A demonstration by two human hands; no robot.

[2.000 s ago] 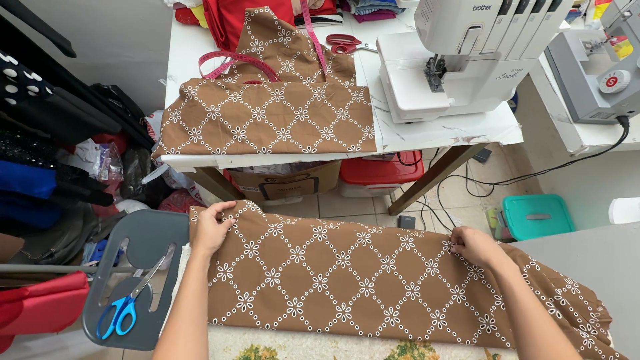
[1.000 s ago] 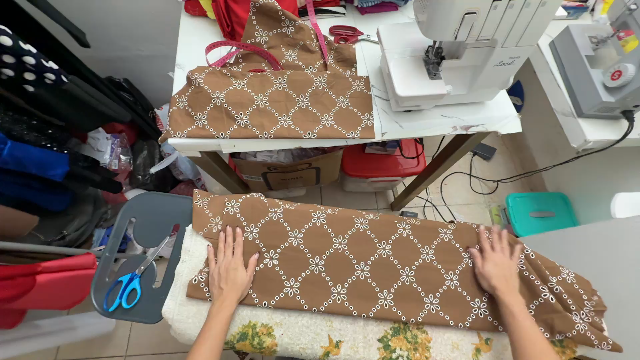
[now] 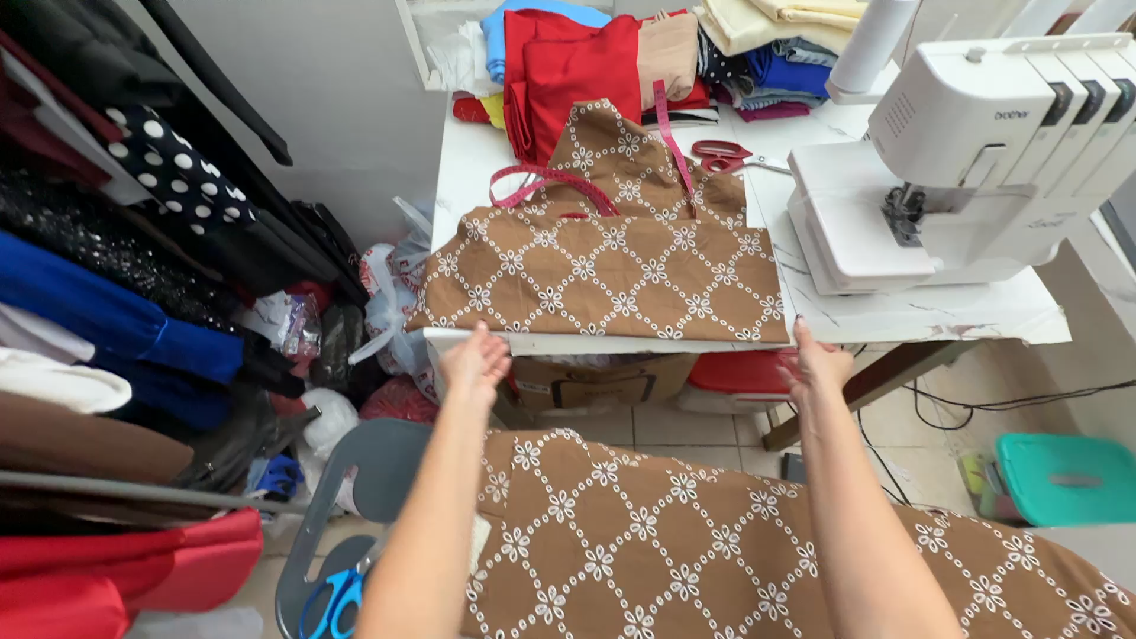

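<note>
My left hand (image 3: pixel 476 362) is at the front edge of the white table (image 3: pixel 958 311), by the left part of a folded brown fabric piece with white flower pattern (image 3: pixel 586 275). My right hand (image 3: pixel 815 362) is at the same edge, just past the fabric's right corner. Neither hand shows fabric in its grip; whether the fingertips touch the table edge, I cannot tell. A pink tape measure (image 3: pixel 555 177) lies on the fabric's upper part. A second length of the same patterned fabric (image 3: pixel 657 541) lies below, under my forearms.
A white Brother overlock machine (image 3: pixel 985 151) stands right of the fabric, with red-handled scissors (image 3: pixel 723 157) nearby. Folded cloths (image 3: pixel 577 71) are piled behind. Blue-handled scissors (image 3: pixel 333 603) lie on a grey chair (image 3: pixel 382 461). Clothes hang at left; cables (image 3: pixel 967 406) and a teal-lidded box (image 3: pixel 1078 479) are at right.
Both hands have left the lower fabric and moved forward to the table's front edge. Earlier they held, then lay flat on, that lower fabric. The view has tilted up toward the table.
</note>
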